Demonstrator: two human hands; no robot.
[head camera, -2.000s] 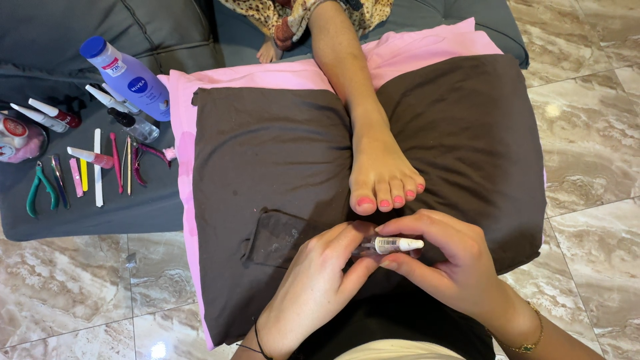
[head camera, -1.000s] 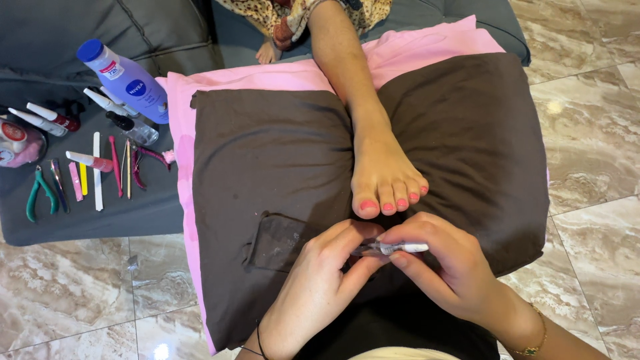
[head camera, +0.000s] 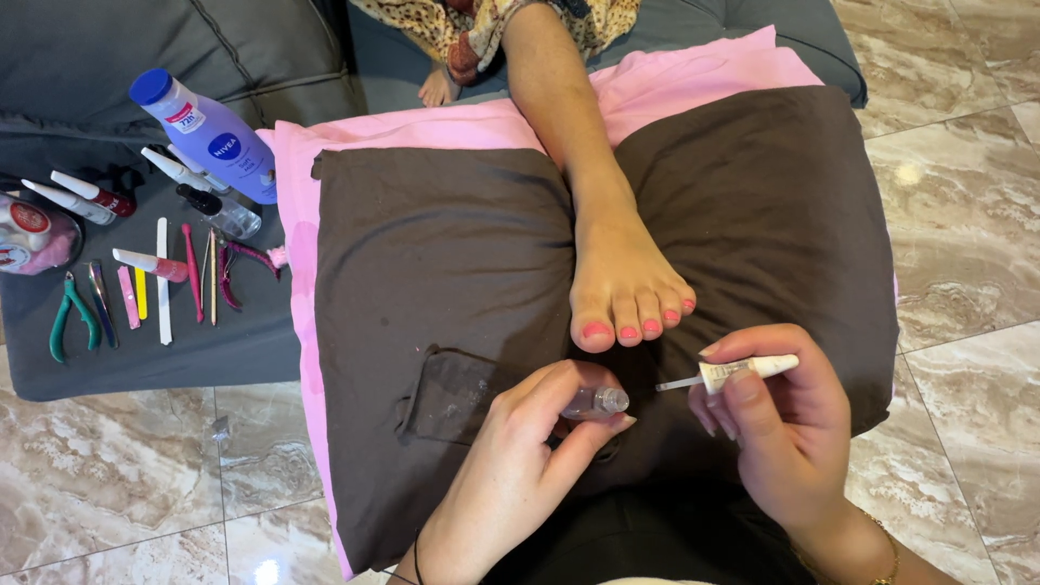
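Observation:
Between its thumb and fingers my left hand (head camera: 528, 455) holds a small clear glass nail polish bottle (head camera: 597, 402), its neck uncovered and tilted to the right. My right hand (head camera: 784, 431) grips the white cap (head camera: 747, 372) with its thin applicator brush (head camera: 679, 383) pointing left at the bottle's mouth, a short gap apart. Just above both hands, another person's bare foot (head camera: 621, 260) rests on a dark brown cushion (head camera: 439, 244), its toenails coated coral pink. A small dark cloth (head camera: 459, 394) lies left of my left hand and is partly hidden by it.
On the grey seat (head camera: 146, 374) at the left lie green-handled nippers (head camera: 73, 317), a white nail file (head camera: 163, 280), a pink polish bottle (head camera: 152, 265) and purple-handled cuticle nippers (head camera: 236, 268). A lotion bottle (head camera: 213, 134) and a dropper bottle (head camera: 221, 210) are behind. Pink fabric (head camera: 299, 268) edges the cushion.
The cap with its brush has come out of the bottle. My right hand has moved right with it, while my left hand keeps the bottle near its earlier place.

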